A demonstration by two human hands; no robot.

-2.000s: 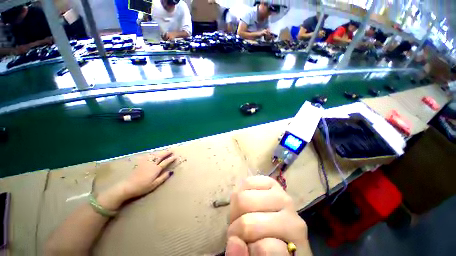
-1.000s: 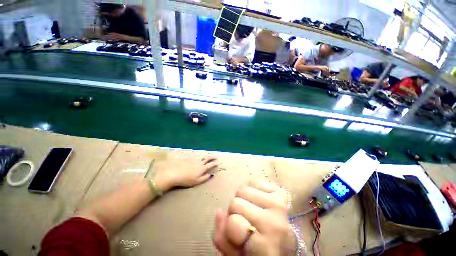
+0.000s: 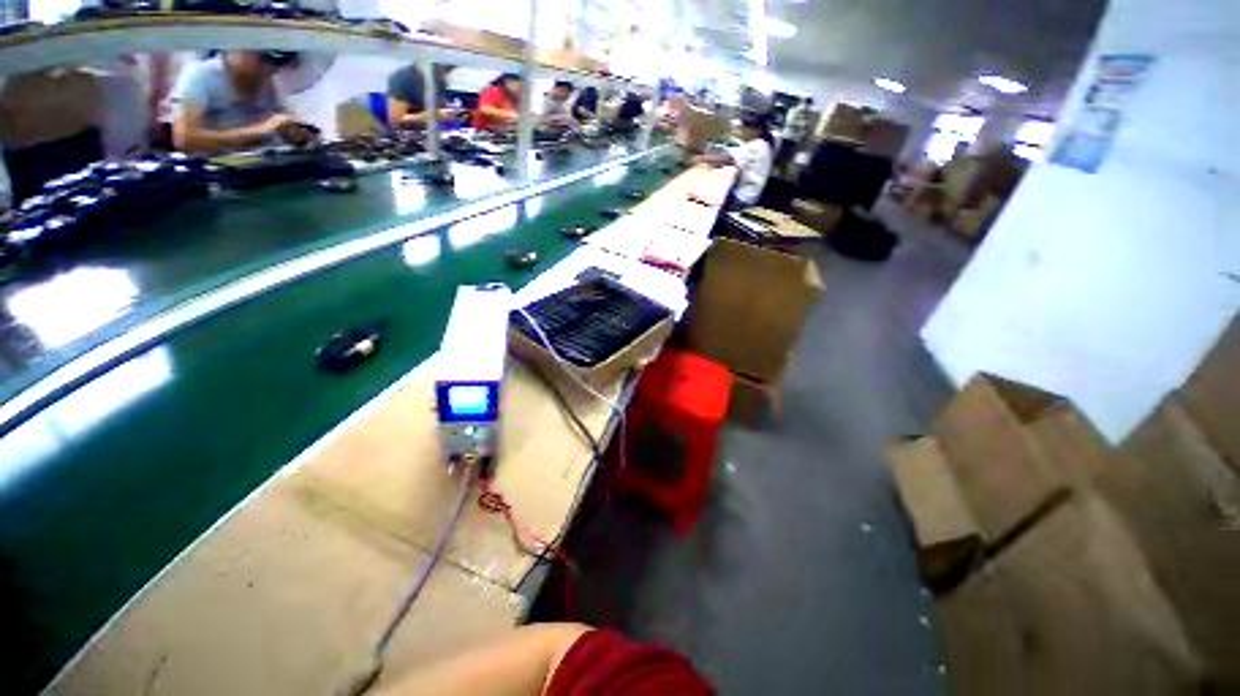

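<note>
The white power supply (image 3: 472,356) stands on the cardboard bench cover (image 3: 293,564), its blue display lit. A grey test cable (image 3: 424,571) runs from its front down to the bottom edge, where its end is hard to make out. Red and black power leads (image 3: 510,510) curl below the supply. A black corded unit (image 3: 351,347) lies on the green conveyor belt (image 3: 245,408). My right forearm, in a red sleeve, enters at the bottom edge; the hand itself is cut off below the picture. My left hand is out of the picture.
A tray of black parts (image 3: 592,320) sits behind and right of the supply. A red stool (image 3: 680,422) stands beside the bench. Open cardboard boxes (image 3: 1047,544) are on the floor at right. Several people work across the belt, and more black units lie farther along it.
The view has swung to the right, so the supply now shows left of centre and the aisle is visible. Both hands have left the picture; only the right forearm remains.
</note>
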